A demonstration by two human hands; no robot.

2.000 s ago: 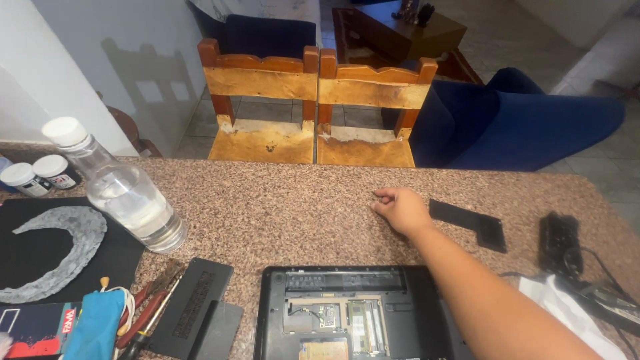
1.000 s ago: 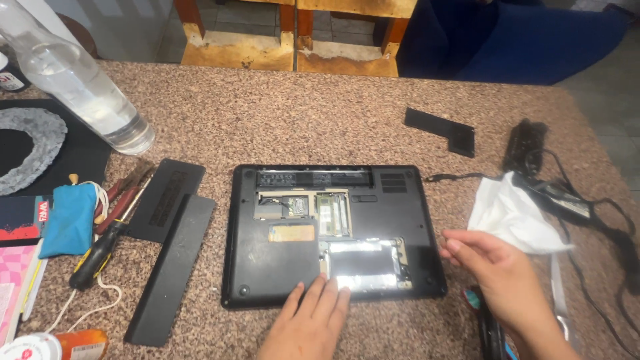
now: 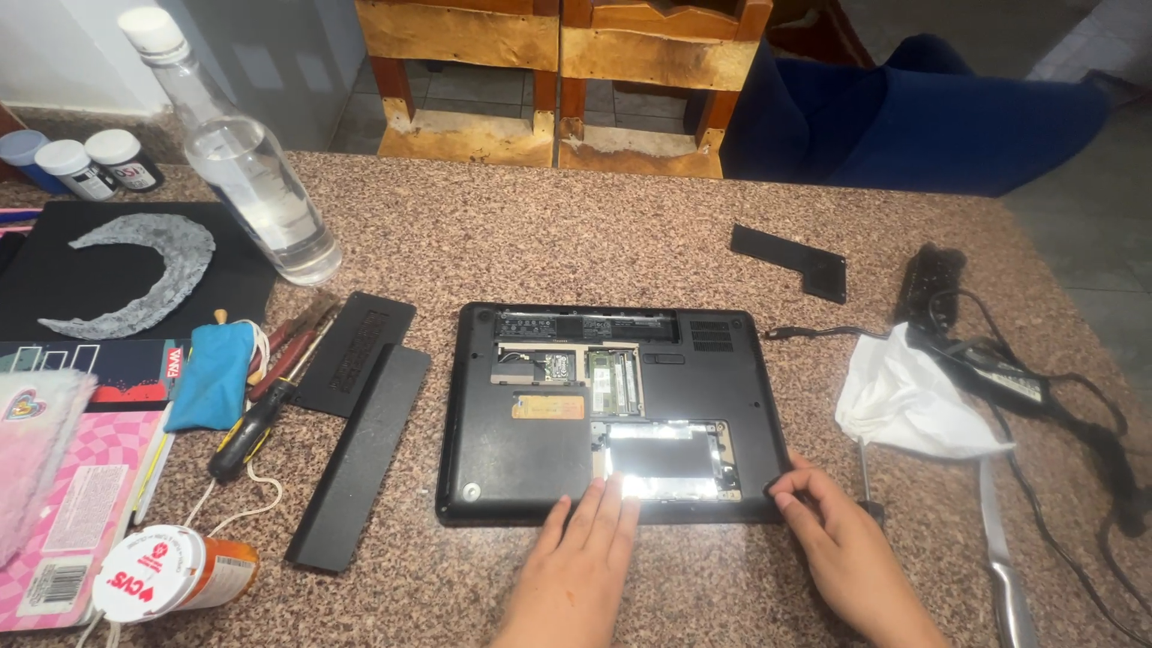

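Note:
An upturned black laptop [image 3: 540, 450] lies on the speckled stone table, its battery bay, memory modules [image 3: 615, 382] and drive bay [image 3: 666, 459] exposed. My left hand [image 3: 580, 549] rests its fingertips flat on the near edge, just left of the drive bay. At the near right corner my right hand [image 3: 832, 531] has bent fingers against the edge; whether it pinches something small cannot be told. A black L-shaped cover [image 3: 796, 261] lies beyond the laptop, to the right. Left of the laptop are a wide black cover panel [image 3: 360, 342] and a long black battery [image 3: 360, 468].
On the left are a glass bottle [image 3: 261, 189], a screwdriver [image 3: 243, 441], pliers [image 3: 292, 351], a blue pouch [image 3: 209, 378] and an orange pill bottle [image 3: 207, 571]. On the right lie a white tissue [image 3: 909, 396], a knife [image 3: 999, 558] and a power adapter with cables [image 3: 999, 373].
My right hand was out near the L-shaped cover two seconds ago; it came back to the laptop's right side and now touches the near right corner. My left hand came into view at the near edge.

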